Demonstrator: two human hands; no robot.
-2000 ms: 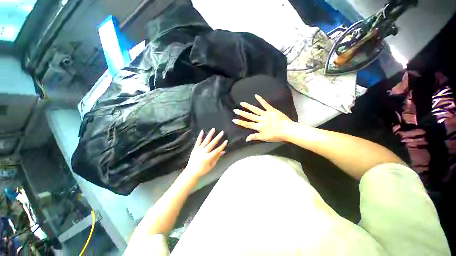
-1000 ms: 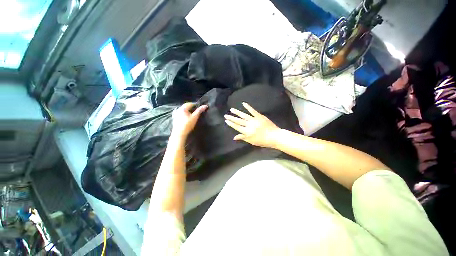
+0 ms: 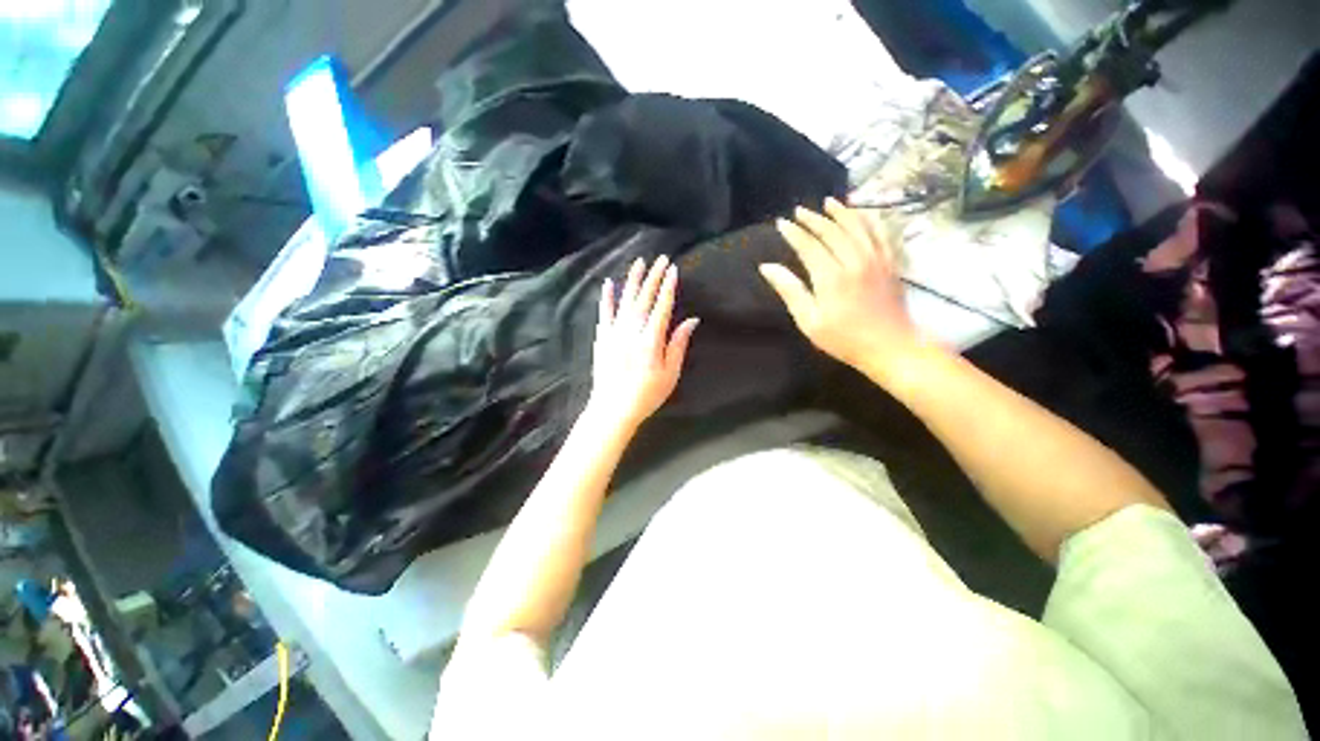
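Note:
A black garment [image 3: 391,405] covers much of the white table, with its shiny, wrinkled lining on the left side. A dark matt part [image 3: 738,326] lies smooth at the right; I cannot tell whether it is cloth or a covered bolster. My left hand [image 3: 637,340] lies flat on the garment near the middle, fingers apart. My right hand [image 3: 844,282] rests at the right end of the dark part, fingers spread. Neither hand grips anything that I can see. A steam iron [image 3: 1035,145] with an orange-brown handle stands at the upper right, blurred.
The iron is on a crumpled pale cloth [image 3: 999,261]. A blue and white box [image 3: 330,145] stands upright at the back left. Dark and pinkish shiny garments [image 3: 1223,348] are heaped at the right. A yellow hose [image 3: 281,688] hangs at the lower left.
My left hand has moved right from the lining's edge and now lies flat. My right hand has moved right and up across the dark part, towards the pale cloth.

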